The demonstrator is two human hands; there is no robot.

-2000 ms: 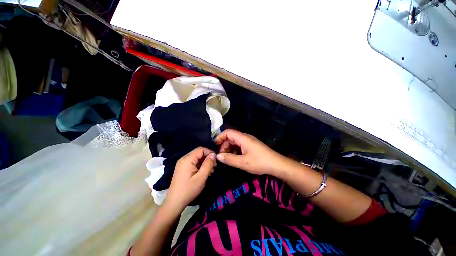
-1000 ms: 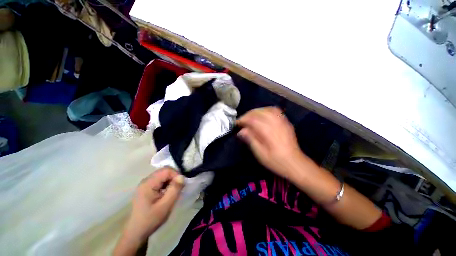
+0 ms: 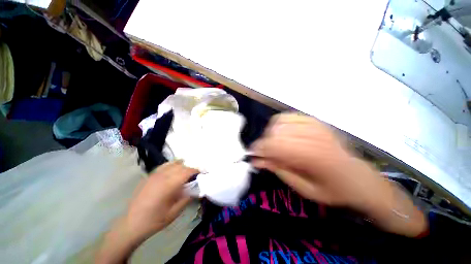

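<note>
White fabric [image 3: 212, 136] is bunched in my lap in front of the red bin, between my two hands, its lower part blurred. Dark fabric [image 3: 156, 139] shows along its left side, and some dark cloth shows behind it on the right. My left hand [image 3: 160, 193] is at the lower left of the white fabric, fingers pinched on its edge. My right hand [image 3: 304, 154] is blurred at the right side, with its fingertips closed on the fabric's edge.
The white machine table [image 3: 248, 46] crosses above my hands, with the sewing machine [image 3: 418, 56] at upper right. A red bin [image 3: 135, 105] stands under the table edge. Cream tulle [image 3: 62, 191] spreads at lower left. A pale blue-green looped item [image 3: 82, 124] lies at left.
The fabric has turned so that white covers most of what was dark. My left hand has moved up toward the cloth since the last earlier frame, and my right hand has moved slightly lower.
</note>
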